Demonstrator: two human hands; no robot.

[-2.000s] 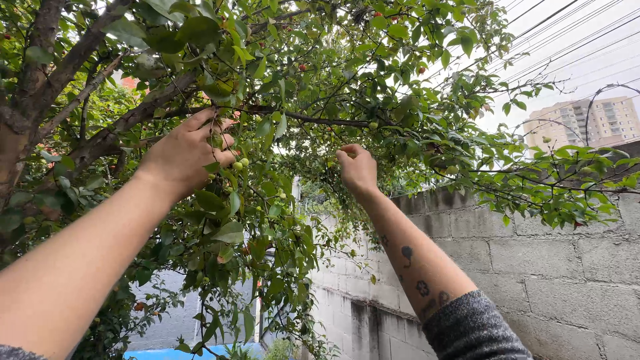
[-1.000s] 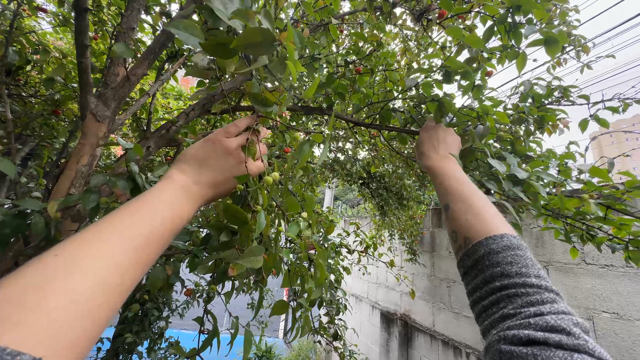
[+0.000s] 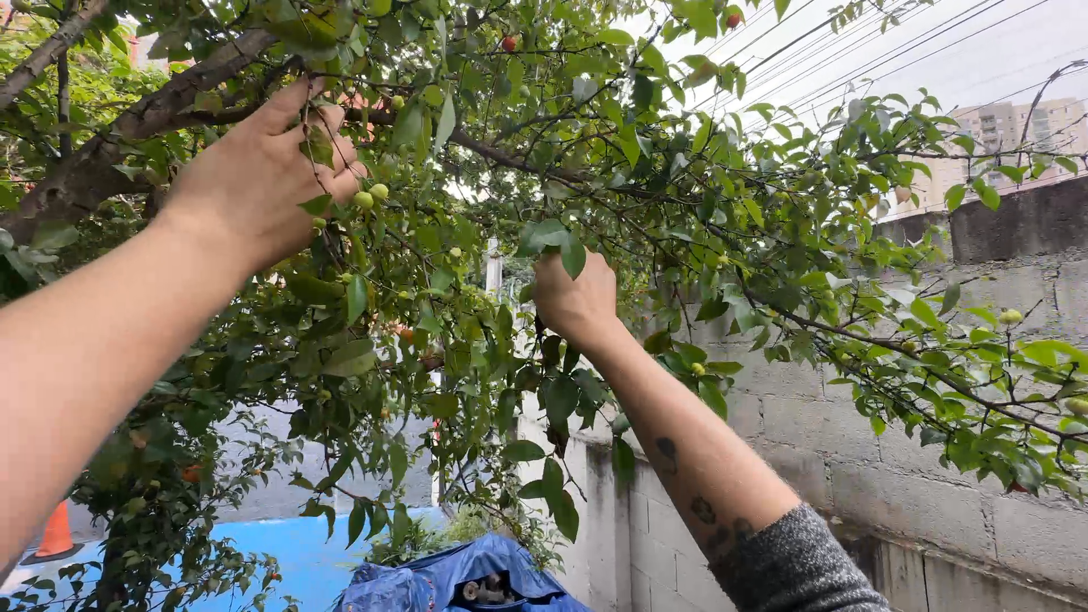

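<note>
My left hand [image 3: 263, 170] is raised at the upper left, its fingers curled around thin leafy twigs of a fruit tree beside the thick branch [image 3: 127, 136]. Small green fruits [image 3: 371, 196] hang right by its fingertips. Near the middle, my right hand [image 3: 576, 293] is among the foliage with its fingers bent. Leaves hide its fingertips, so what it holds cannot be made out. A red fruit [image 3: 508, 43] hangs above, between the two hands.
A concrete block wall [image 3: 901, 450] runs along the right, under leafy branches. Below lie a blue tarp [image 3: 404, 586] over some object and a blue-painted ground strip [image 3: 280, 552]. An orange traffic cone [image 3: 56, 534] stands at the lower left. Overhead cables cross the sky.
My right hand has come down and left from the branch it was at one second ago and is now among lower leaves. The left hand stays at the twigs. The view has shifted.
</note>
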